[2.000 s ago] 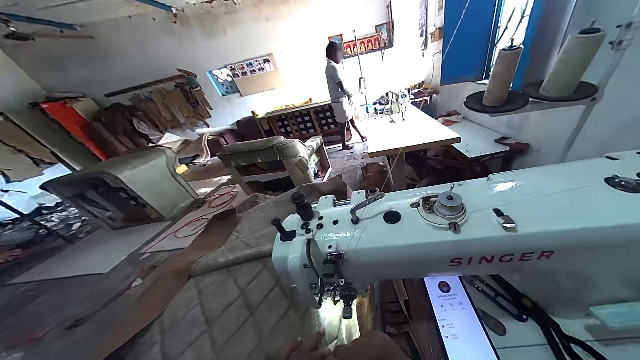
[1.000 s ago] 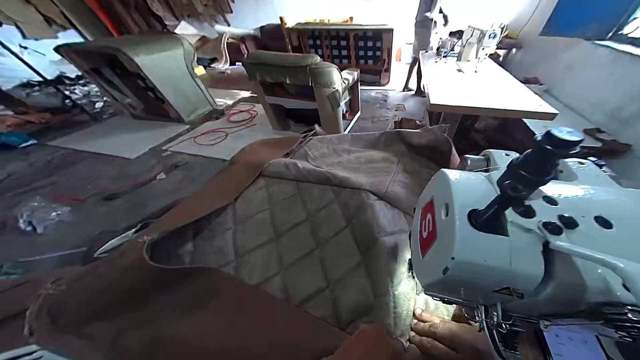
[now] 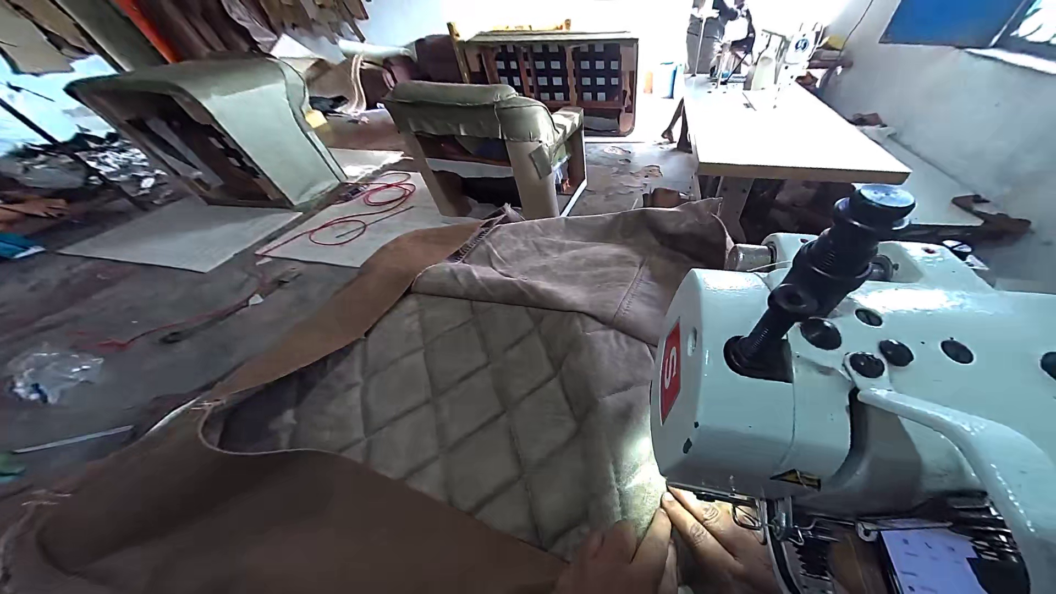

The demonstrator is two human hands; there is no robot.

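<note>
A white Singer sewing machine (image 3: pixel 742 396) fills the right side, its lamp lighting the cover's edge. A brown cover with a diamond-quilted panel (image 3: pixel 462 396) spreads left of the machine head. At the bottom edge, my left hand (image 3: pixel 619 561) rests on the cover with fingers bent; whether it pinches the material is unclear. Close beside it, my right hand (image 3: pixel 718 536) lies under the machine head, fingertips pressing the lit edge of the cover. The needle and the stitching point are hidden from view.
An armchair frame (image 3: pixel 495 115), an overturned sofa piece (image 3: pixel 239 107) and a red cable (image 3: pixel 388 198) are on the floor ahead. Another sewing table (image 3: pixel 800 148) stands at the back right, with a person partly visible beyond it. A phone (image 3: pixel 932 561) lies under the machine arm.
The view has swung down and round to the machine's head end. The person at the back, standing beside the far table earlier, is now mostly out of view. Both hands stay by the machine.
</note>
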